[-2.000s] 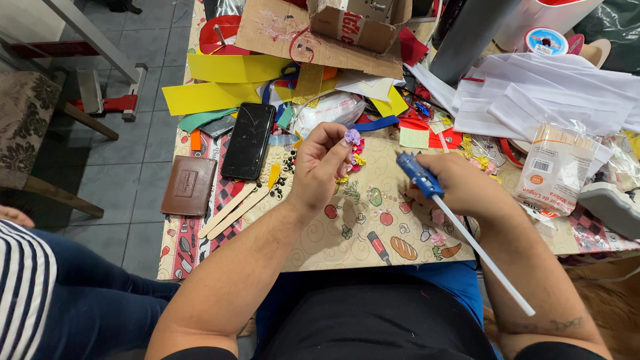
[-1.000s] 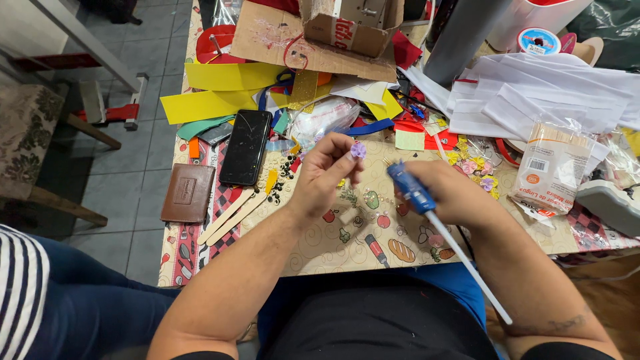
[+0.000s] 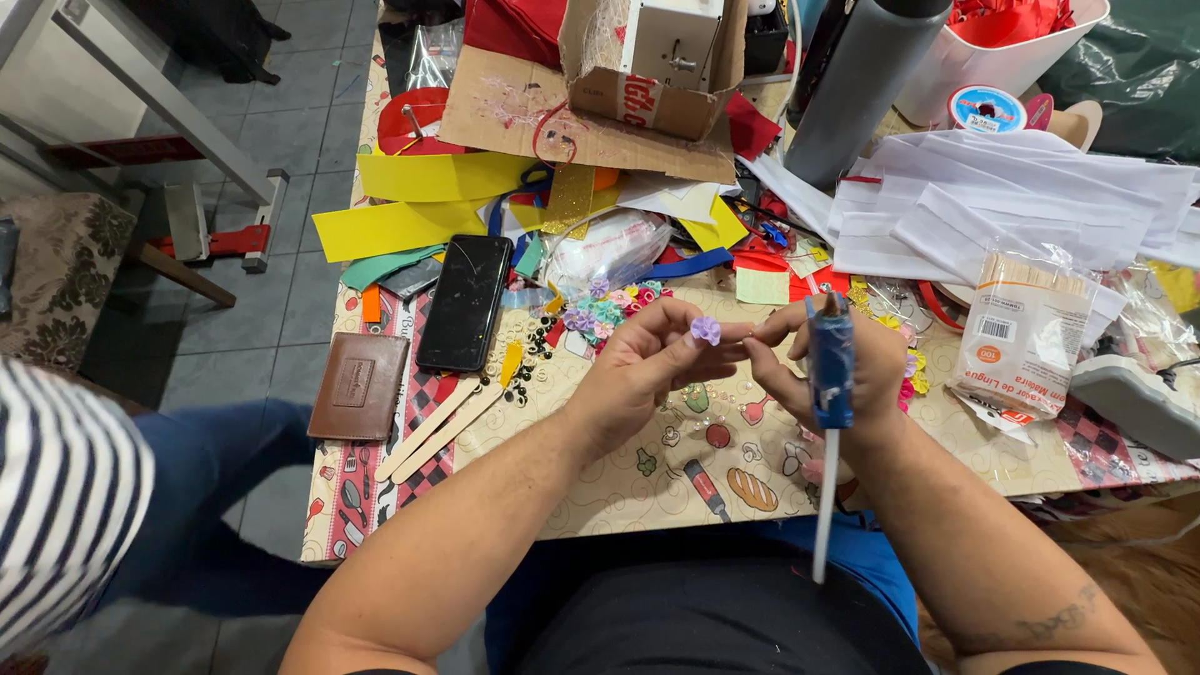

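Between the thumb and fingers of my left hand (image 3: 653, 361) is a small purple fabric flower (image 3: 705, 329). My right hand (image 3: 858, 375) holds a blue hot glue gun (image 3: 831, 370), with a long white glue stick (image 3: 826, 506) sticking out of it toward my body. The thumb and index finger of my right hand come together near my left fingertips; whether something tiny is between them I cannot tell. Behind my left hand lies a pile of small colored flowers (image 3: 600, 311). More flowers, yellow and pink (image 3: 917, 370), are partly hidden behind my right hand.
Black beads (image 3: 534, 352), two wooden sticks (image 3: 445, 429), a smartphone (image 3: 464, 302) and a brown wallet (image 3: 358, 385) lie at left. Behind are yellow strips (image 3: 441, 176), a cardboard box (image 3: 656, 103) and a gray bottle (image 3: 858, 94). White fabric (image 3: 1012, 202) and bagged sticks (image 3: 1022, 328) lie right. A person stands at left.
My right hand has moved in to my left fingertips, and the glue gun has turned more upright in view. My left hand still holds the purple flower, now lower and turned sideways.
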